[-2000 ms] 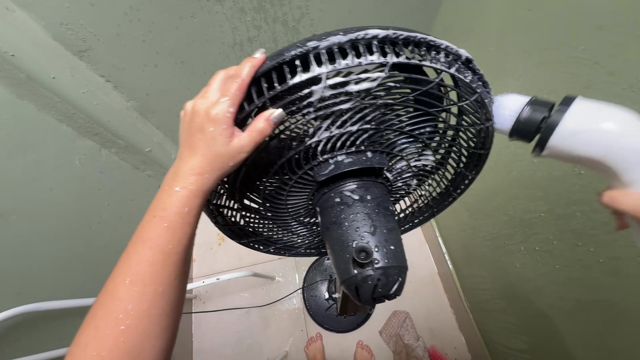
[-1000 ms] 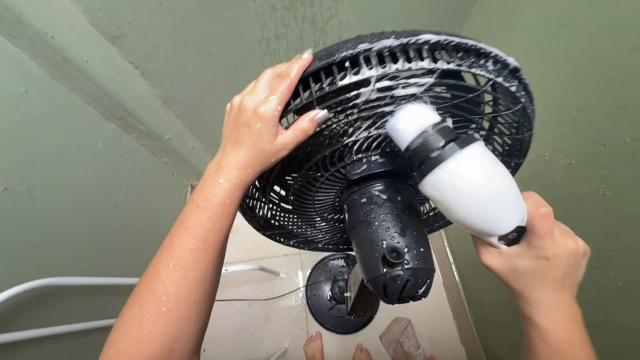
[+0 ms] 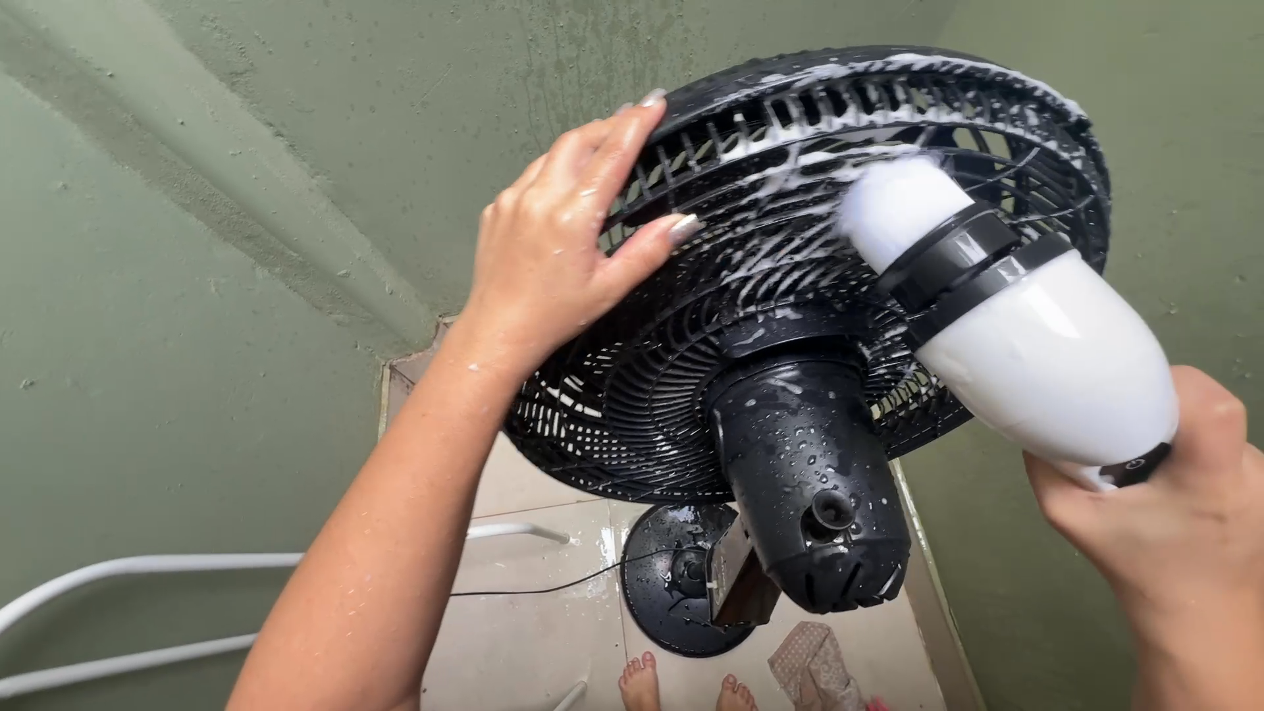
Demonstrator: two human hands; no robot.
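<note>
Soapy foam streaks the rear grille of a black fan [image 3: 780, 237], which is tilted with its motor housing [image 3: 810, 474] toward me. My left hand [image 3: 563, 227] grips the grille's upper left rim, thumb over the bars and fingers along the outer edge. In my right hand [image 3: 1175, 494] is the handle of a white and black electric scrubber [image 3: 1047, 336]. Its white brush head [image 3: 899, 207] rests against the right part of the rear grille, among the suds. Water drops cover the motor housing. Below stands the fan's round black base [image 3: 681, 592], on the floor.
Green walls [image 3: 178, 395] rise close on both sides and behind the fan. White metal tubing [image 3: 148, 565] runs at lower left. A thin black cord [image 3: 533, 592] crosses the tiled floor [image 3: 533, 642]. Bare feet [image 3: 640, 681] and a patterned cloth [image 3: 810, 662] are at the bottom.
The scrubber has moved from beside the grille's right rim, two seconds ago, onto the rear grille. My left hand still holds the upper left rim. The fan sits farther right in view.
</note>
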